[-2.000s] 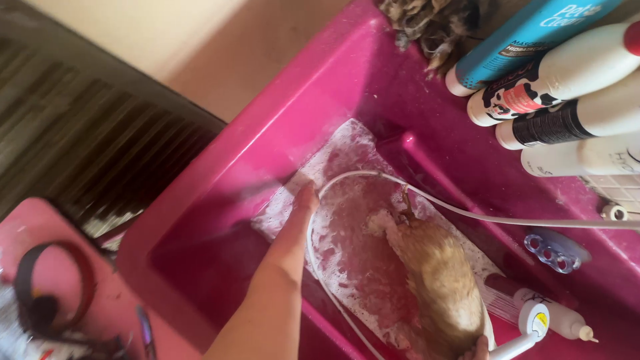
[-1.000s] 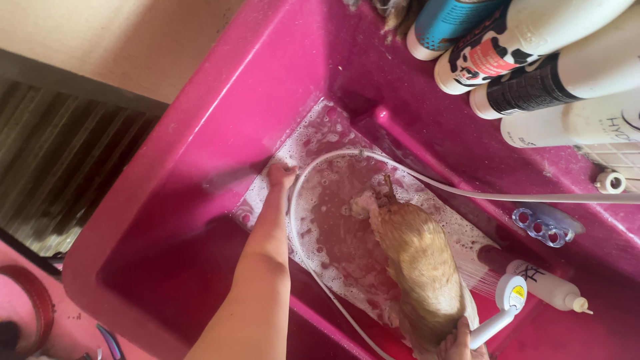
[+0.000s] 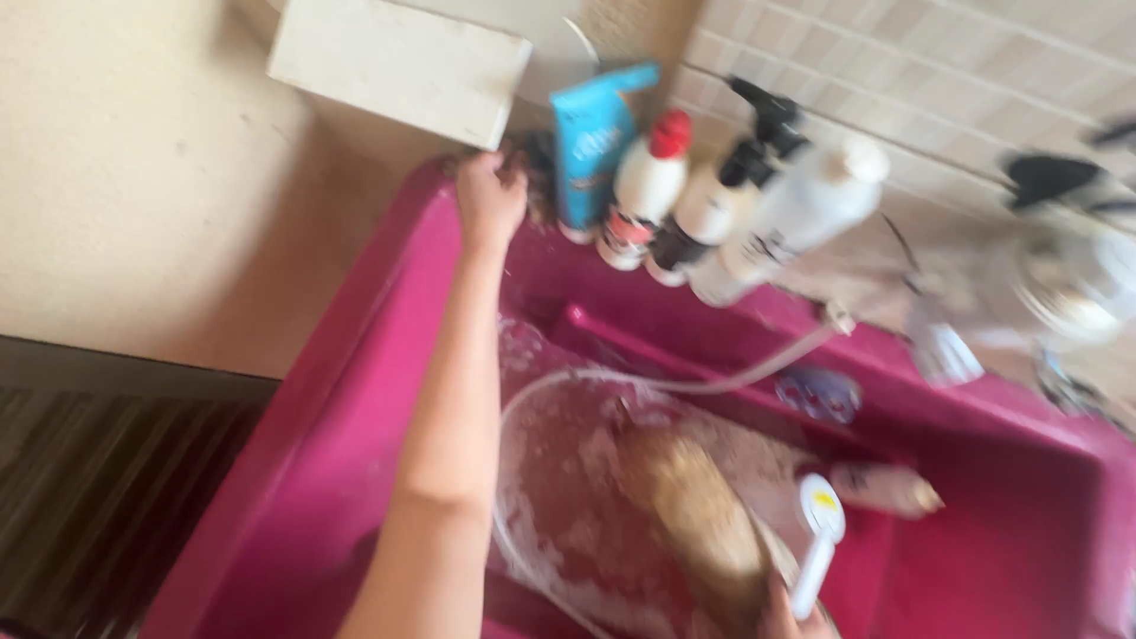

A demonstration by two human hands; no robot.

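My left hand [image 3: 491,200] is at the far left corner of the magenta tub [image 3: 337,382], beside a dark clump of hair [image 3: 537,182] and below a white box. Blur hides whether its fingers hold anything. At the bottom edge my right hand [image 3: 790,617], partly cut off, is around the lower handle of a white shower head [image 3: 821,510] and against a wet, tan-furred animal [image 3: 697,510]. The animal is in the sudsy tub, its head hard to make out. A white hose [image 3: 541,382] loops around it.
On the tub's far ledge stand a blue tube [image 3: 590,151], a red-capped bottle [image 3: 643,195] and several pump or white bottles [image 3: 781,231]. A capped bottle [image 3: 883,490] lies inside the tub at right. A purple ringed object [image 3: 818,395] is on the inner wall. The white box [image 3: 399,67] is at top left.
My left hand has moved from the suds at the tub's floor up to the far corner by the hair clump. My right hand stays by the animal and shower head. The view has shifted.
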